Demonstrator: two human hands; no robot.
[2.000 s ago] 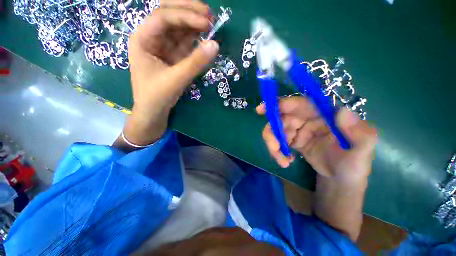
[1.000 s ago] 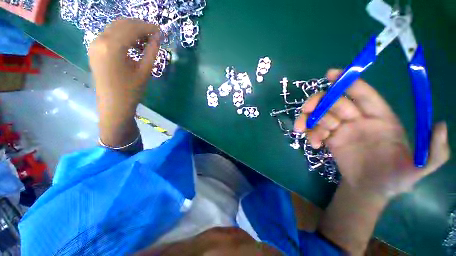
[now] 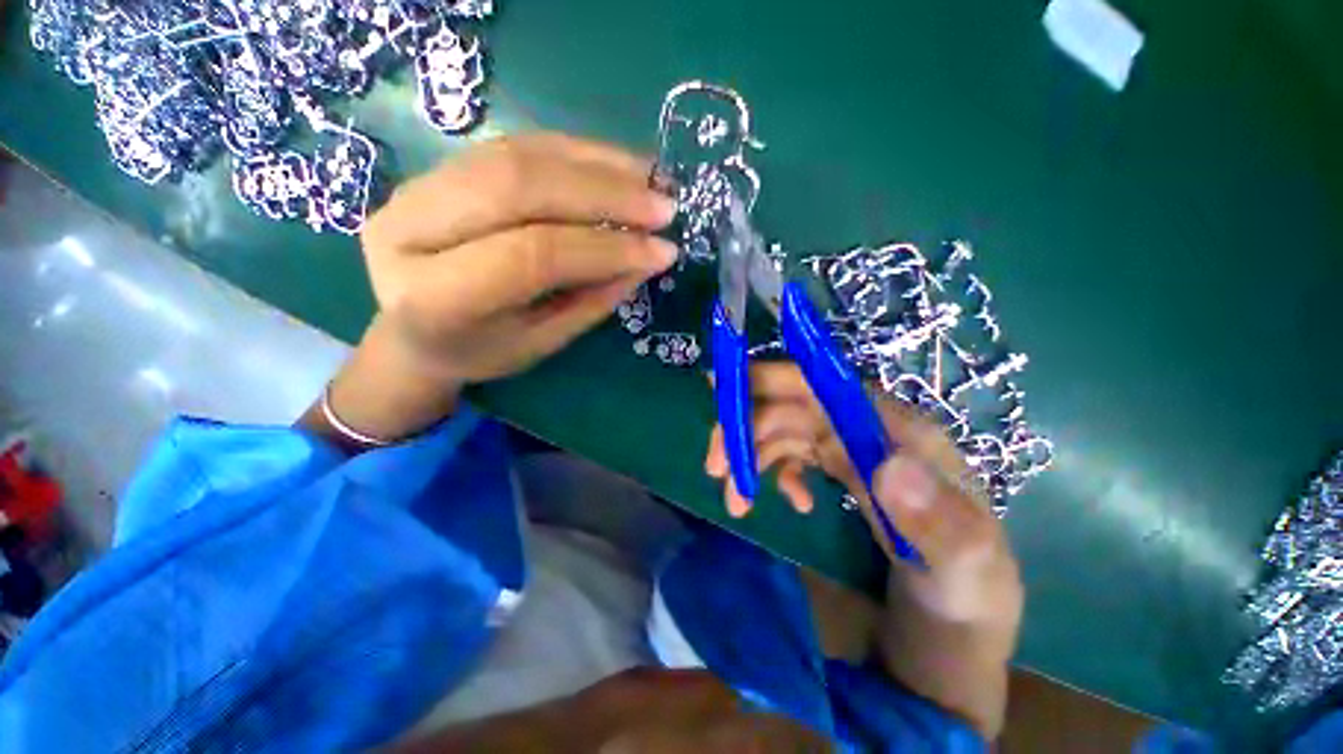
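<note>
My left hand (image 3: 508, 258) pinches a silver casting (image 3: 710, 130), a loop-shaped frame with small parts inside, above the green bench. My right hand (image 3: 899, 494) holds the blue-handled nippers (image 3: 748, 280). Their jaws are at the lower part of the casting; whether they bite on it I cannot tell. Several small cast parts (image 3: 670, 349) lie just below the casting, partly hidden by my left fingers. Thin bent scrap frames (image 3: 943, 339) lie in a tangled pile beside and beyond my right hand.
The large pile of uncut castings (image 3: 221, 103) lies at the upper left. Another silver pile (image 3: 1303, 597) is at the far right edge. A pale rectangle (image 3: 1094, 40) lies flat at the upper right. The bench edge runs diagonally below my hands, with red items (image 3: 27, 508) at lower left.
My left hand has come from the uncut pile to the middle with a casting. My right hand has moved left, bringing the nippers to the casting; their handles are closer together.
</note>
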